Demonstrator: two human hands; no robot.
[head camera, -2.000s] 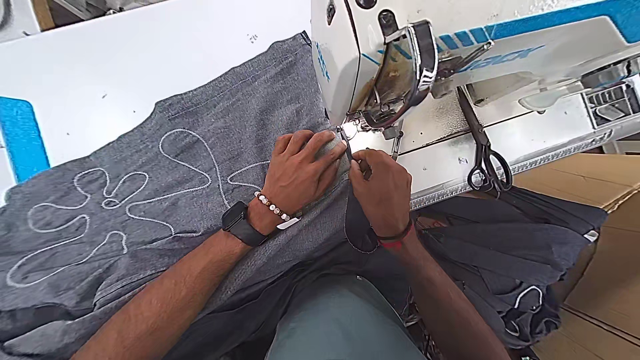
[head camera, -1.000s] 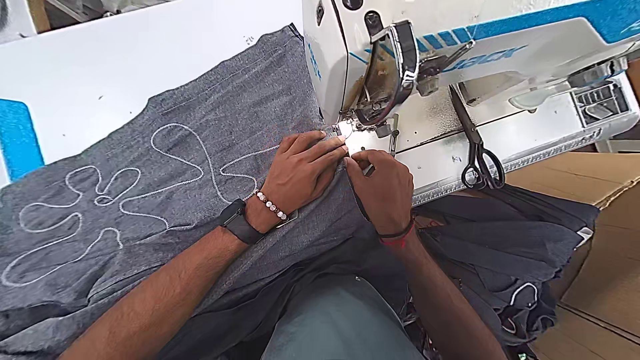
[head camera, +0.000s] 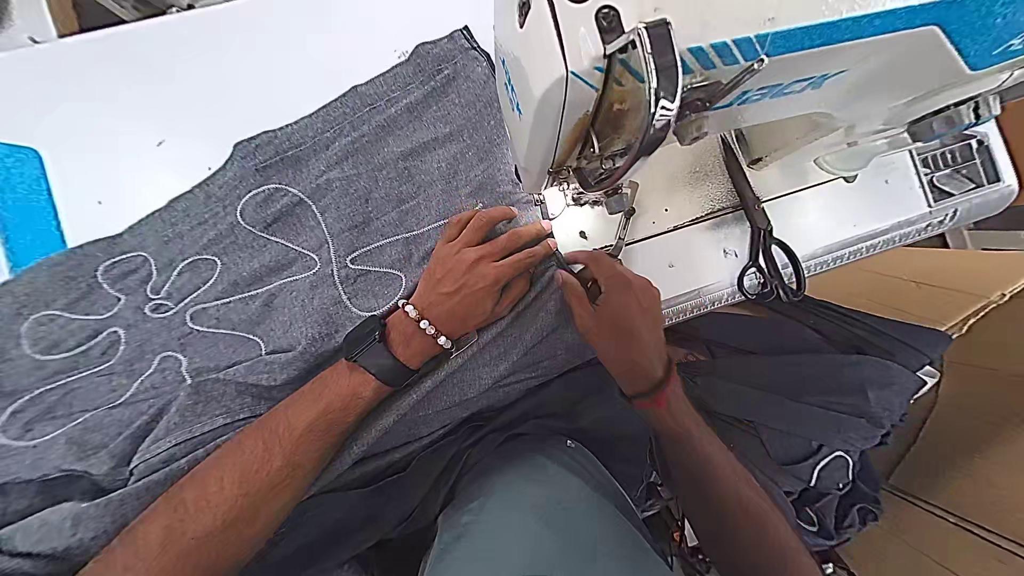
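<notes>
A grey denim-like fabric piece (head camera: 384, 152) with white looping stitched lines lies across the white table and under the sewing machine's presser foot (head camera: 552, 200). My left hand (head camera: 480, 272) rests flat on it, fingers spread, fingertips just below the foot. My right hand (head camera: 612, 308) pinches the fabric's right edge between thumb and fingers, close beside the left fingertips. The white and blue Jack sewing machine (head camera: 536, 88) stands above both hands, its lamp lighting the needle area. The needle itself is too small to make out.
Black-handled scissors (head camera: 768, 256) lie on the machine bed, right of my right hand. A ruler strip (head camera: 712, 300) runs along the bed's front edge. Dark fabric (head camera: 792, 384) hangs in a heap at the right, beside a cardboard box (head camera: 960, 448). The white table (head camera: 104, 104) extends at upper left.
Near the foot, the fabric edge once raised between my hands now lies flatter. My left hand has gone from gripping that edge to lying flat on the cloth.
</notes>
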